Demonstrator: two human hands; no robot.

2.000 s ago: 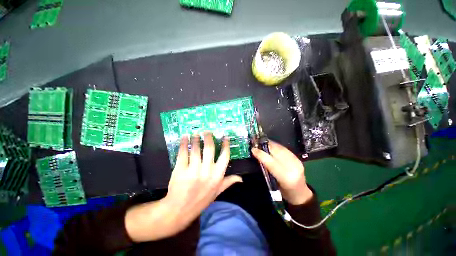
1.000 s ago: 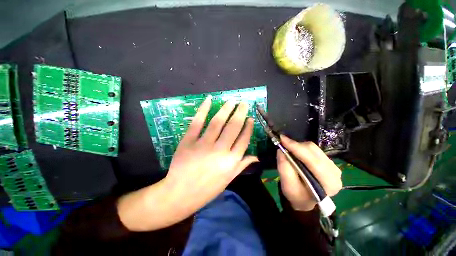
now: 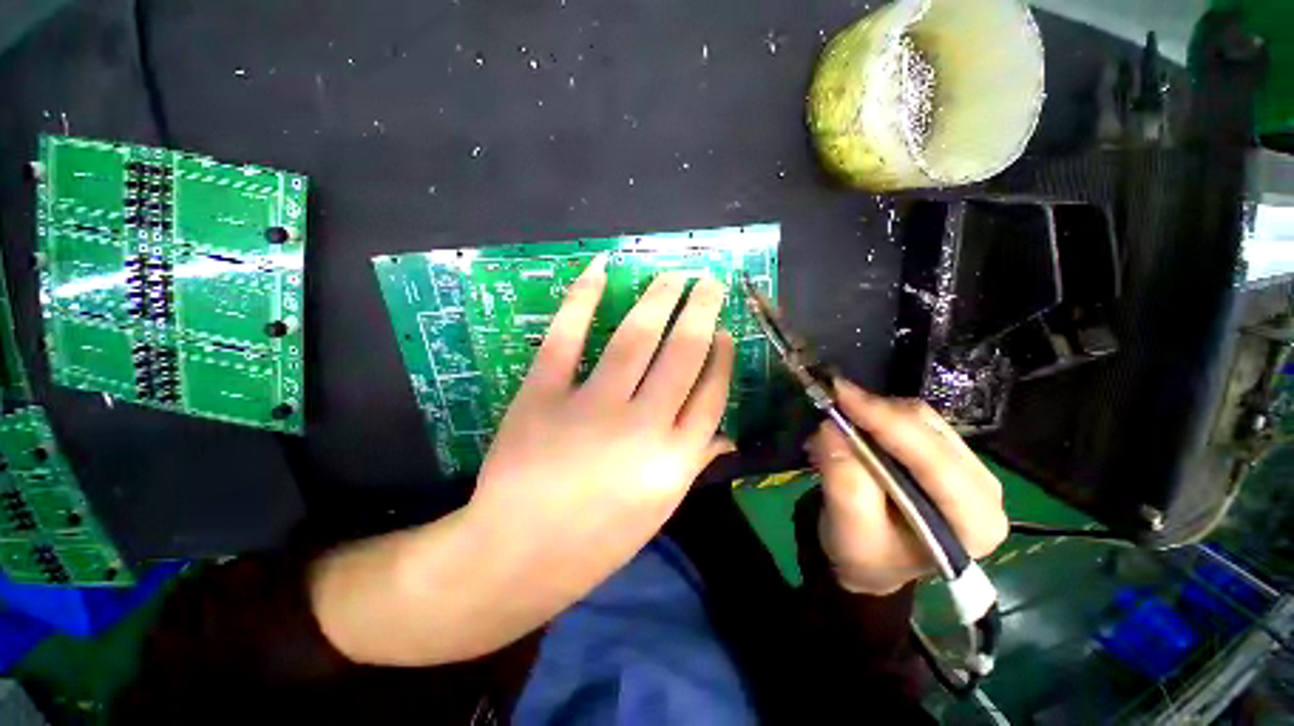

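Observation:
A green printed circuit board panel (image 3: 426, 305) lies on the black mat with its traces and pads up. My left hand (image 3: 589, 447) lies flat on it with fingers spread, covering its middle and lower part. My right hand (image 3: 908, 489) holds the soldering iron (image 3: 897, 485) like a pen. The iron's metal tip is at the panel's upper right edge area; I cannot tell if it touches. A pale collar and cable show at the iron's rear.
Another panel (image 3: 170, 284) with black components lies left, a further one (image 3: 50, 496) below it. A yellowish solder waste cup (image 3: 866, 121) and a black tray (image 3: 993, 305) with solder scraps stand right, beside the dark solder feeder (image 3: 1199, 355). Blue bins (image 3: 1157, 624) show below the bench.
The view has moved closer to the work. My left hand stays flat on the panel, fingers now nearer its top edge. The iron's tip has shifted from the panel's right side to near its upper right corner.

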